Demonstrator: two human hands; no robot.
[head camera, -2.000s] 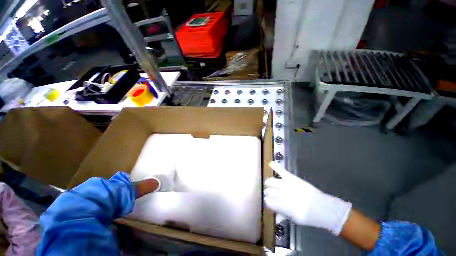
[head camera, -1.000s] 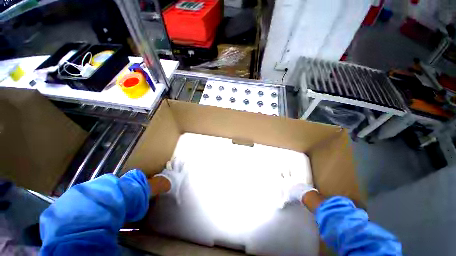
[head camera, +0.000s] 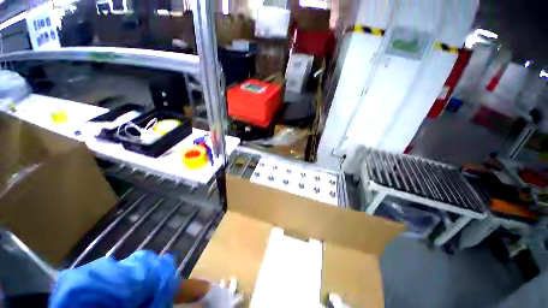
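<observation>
A large brown carton (head camera: 240, 243) lies in front of me at the bottom centre. Its left and right flaps are folded inward, and its far flap stands up. A strip of white foam (head camera: 287, 271) shows between the side flaps. My left hand (head camera: 219, 295), in a white glove, rests on the left flap near the lower edge, holding nothing that I can see. Of my right hand (head camera: 335, 300) only gloved fingertips show at the bottom edge, on the right flap; the rest is out of view. The carton's near side is cut off.
Roller conveyor (head camera: 147, 225) and another brown carton (head camera: 54, 192) are on the left. Ball transfer table (head camera: 294, 180) lies beyond my carton. White bench (head camera: 174, 165) holds a black tray (head camera: 153, 139) and yellow tape (head camera: 194, 157). A metal post (head camera: 210, 90) and short roller section (head camera: 420, 180) stand nearby.
The side flaps have come inward over the foam, which earlier showed fully under both hands. The view has tilted up, so my hands and the carton sit lower, and my right sleeve has left the picture.
</observation>
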